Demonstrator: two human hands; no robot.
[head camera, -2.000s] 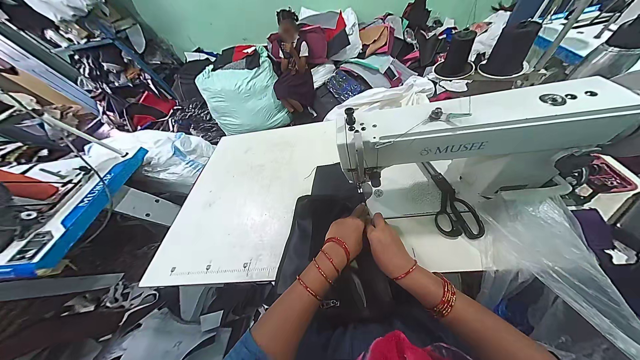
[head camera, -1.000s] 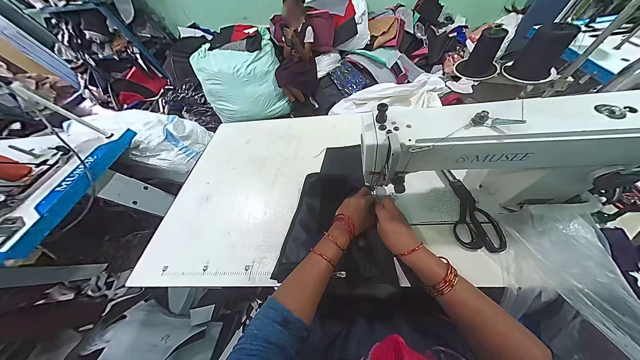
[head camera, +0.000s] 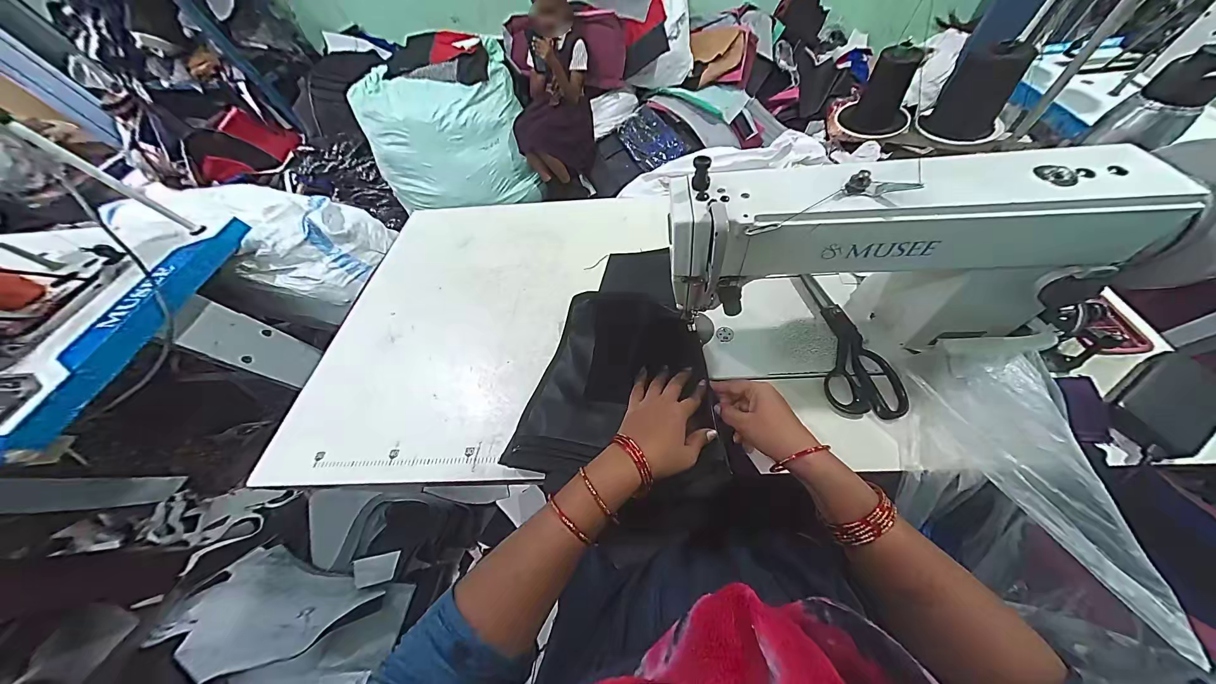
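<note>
Black fabric (head camera: 560, 389) lies on the white sewing table (head camera: 427, 332), its right edge under the needle area of a white Musee sewing machine (head camera: 950, 228). My left hand (head camera: 665, 423) rests on the fabric with its fingers spread, palm down. At the fabric's right edge, my right hand (head camera: 757, 418) pinches the edge between thumb and fingers. Both hands are just in front of the presser foot (head camera: 698, 328). Black-handled scissors (head camera: 860, 375) lie on the machine bed to the right of my right hand.
Clear plastic sheeting (head camera: 1007, 446) hangs over the table's right front. Behind the machine stand black thread cones (head camera: 978, 95). A person (head camera: 559, 95) is beside a stuffed pale green sack (head camera: 442, 133) beyond the table. Another machine's blue-edged table (head camera: 123, 332) stands at the left.
Both hands have moved back from the needle toward the table's front edge. My left hand now lies spread on the fabric; its fingers were close to the needle earlier.
</note>
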